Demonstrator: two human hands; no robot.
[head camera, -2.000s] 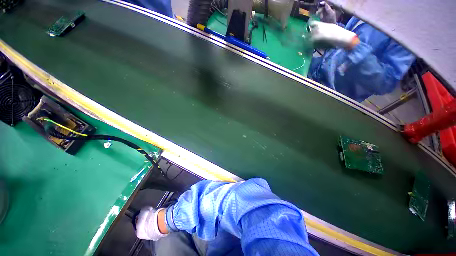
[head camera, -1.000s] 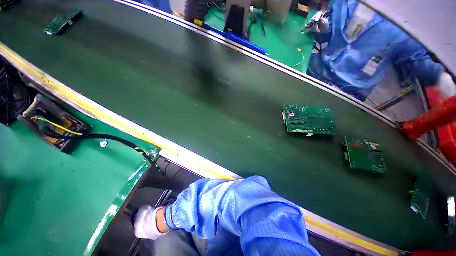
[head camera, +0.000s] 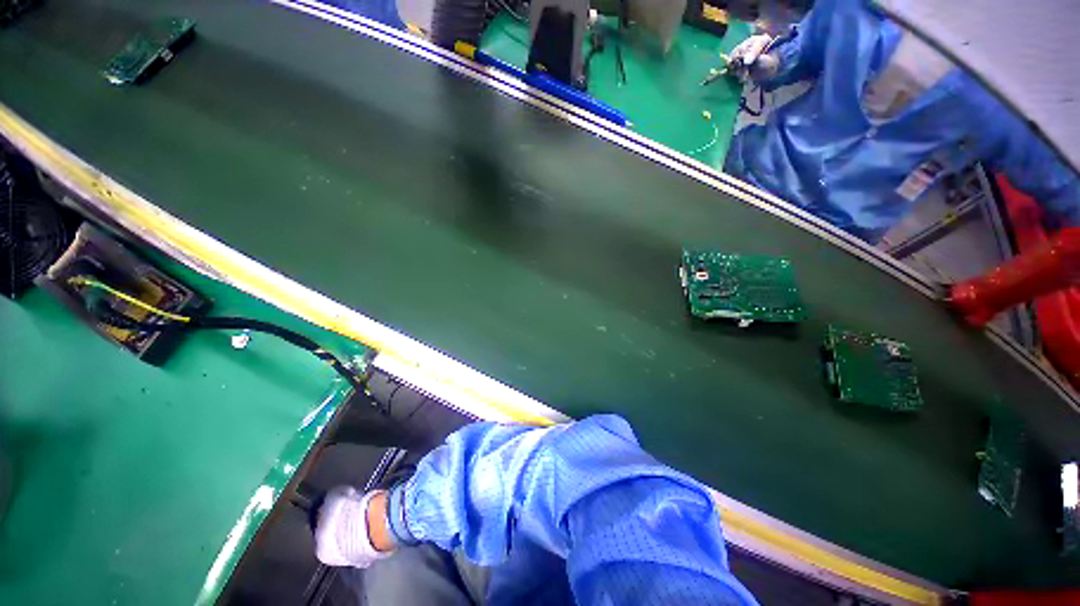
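My right hand (head camera: 346, 528), in a white glove, is low at the left of my blue sleeve, over grey trouser cloth. A small dark thing shows at its far edge; I cannot tell whether it is held. My left hand is out of view. On the dark green belt (head camera: 391, 225) lie a green circuit board (head camera: 743, 287) with a pale connector, a second board (head camera: 874, 371) to its right, and a third board (head camera: 1001, 462) near the right rim. Another board (head camera: 149, 51) lies at the far left.
The iron stand (head camera: 124, 302) with its black cable (head camera: 267, 324) sits on the bright green bench (head camera: 107, 438) at left, by a black fan grille (head camera: 30, 225). Across the belt, a person's gloved hand (head camera: 754, 57) holds a thin tool. A red structure (head camera: 1019, 278) stands at the right.
A further circuit board now lies mid-right on the belt. The opposite person's hand has moved and now holds a thin tool over the far bench. My right hand has stayed put.
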